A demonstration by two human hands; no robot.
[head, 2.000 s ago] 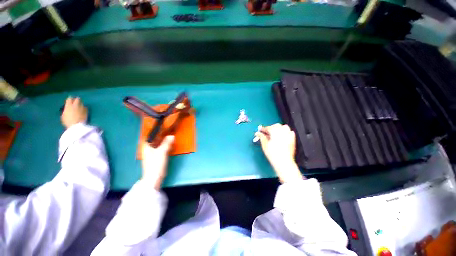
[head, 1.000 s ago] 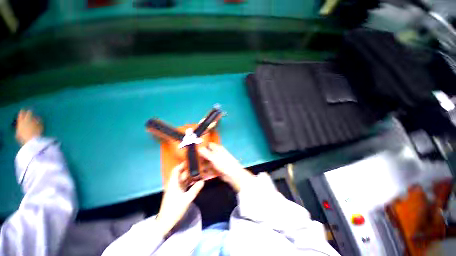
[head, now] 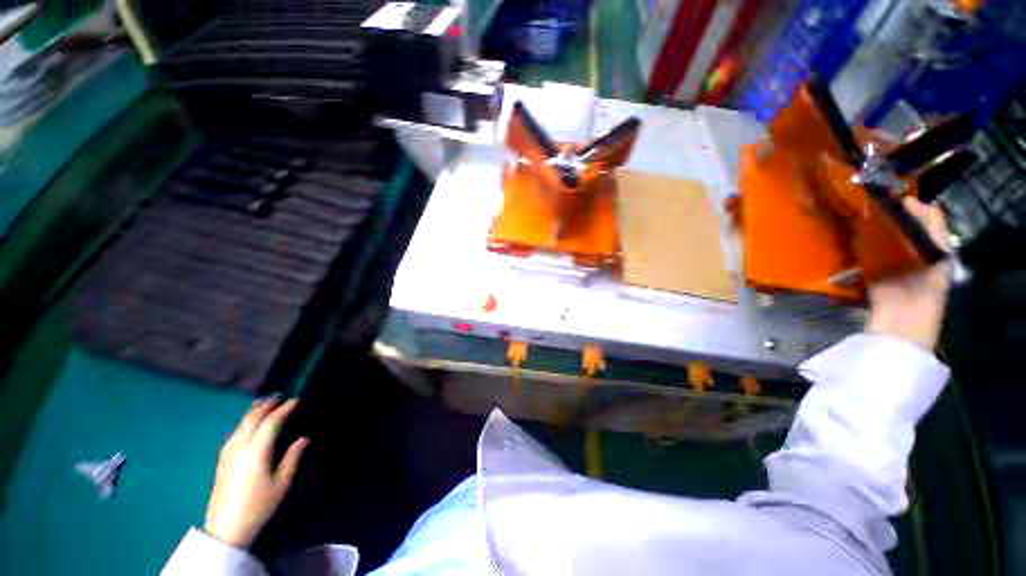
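Note:
My right hand [head: 909, 298] is at the far right, gripping the lower arm of an orange-brown assembly fixture [head: 883, 231]. That fixture is tilted, carries black legs and a silver three-arm hub [head: 873, 168], and is over the right side of the machine; blur hides whether it touches the plate below. A second fixture [head: 559, 225] sits upright at the machine's left station, with black legs and a silver hub [head: 569, 168]. My left hand [head: 253, 478] is empty, fingers spread, at the teal bench's edge. A loose silver hub [head: 102, 473] lies on the bench left of it.
The white-grey machine [head: 450, 270] has orange plugs [head: 593, 360] along its front. A tan board [head: 678, 236] lies between the stations, beside an orange plate [head: 788, 231]. A black ribbed tray [head: 214, 270] with a few dark legs is at left. A black-and-white machine head [head: 422, 68] stands behind.
The view has swung right from the bench to the machine. My left hand has left the fixture it was on. My right hand now grips a loaded fixture at the machine's right side.

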